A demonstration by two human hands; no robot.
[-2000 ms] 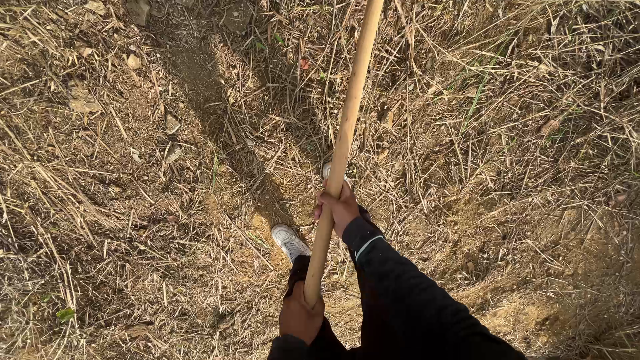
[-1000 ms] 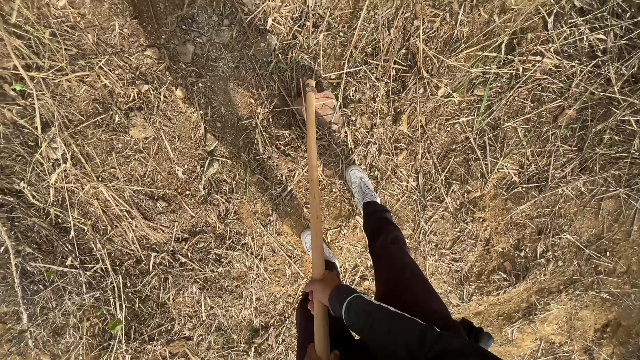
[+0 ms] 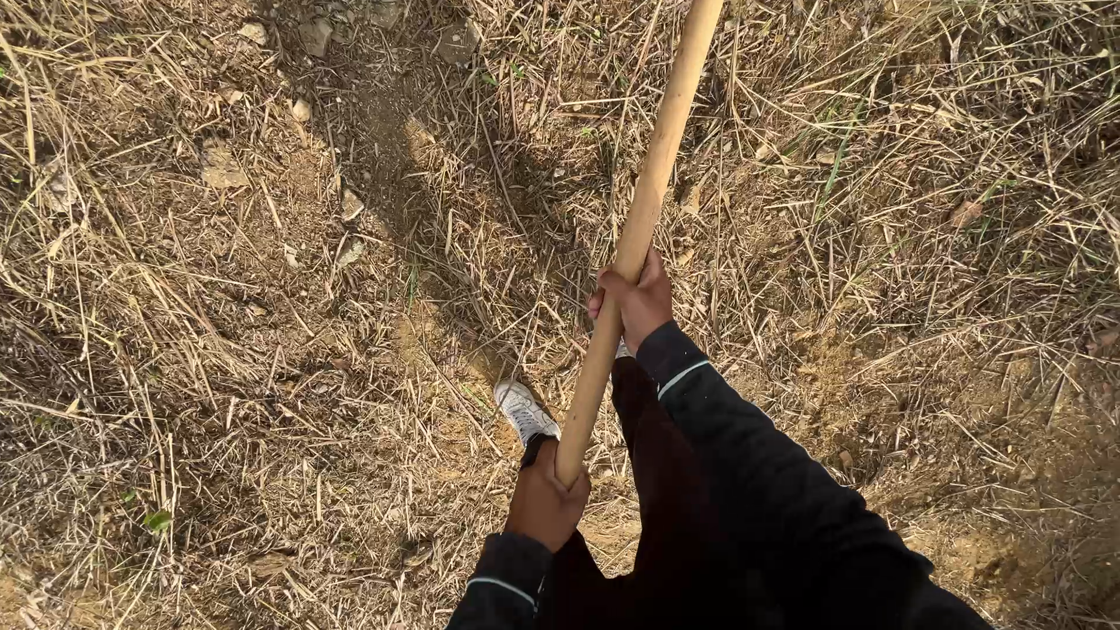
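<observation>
A long wooden handle [image 3: 648, 192] runs from the top edge of the view down to its rounded butt near my feet. My left hand [image 3: 548, 499] is closed around the lower end, close to the butt. Farther up, my right hand [image 3: 640, 296] grips the same handle, with its thumb and fingers wrapped about the wood. Whatever the far end carries lies outside the view. Both wrists come out of dark sleeves with a light stripe at the cuff.
Dry grass and straw [image 3: 201, 350] cover brown soil. A white shoe [image 3: 525, 411] stands beside the handle; the other is mostly hidden behind my right hand and leg. Flat stones [image 3: 223, 166] and small rocks [image 3: 315, 37] lie at the upper left. Taller dry stalks [image 3: 989, 201] grow at the right.
One second ago the handle pointed nearly straight up the view and its far end, with a brownish head, showed near the ground. Now the handle slants up to the right and that end is out of view.
</observation>
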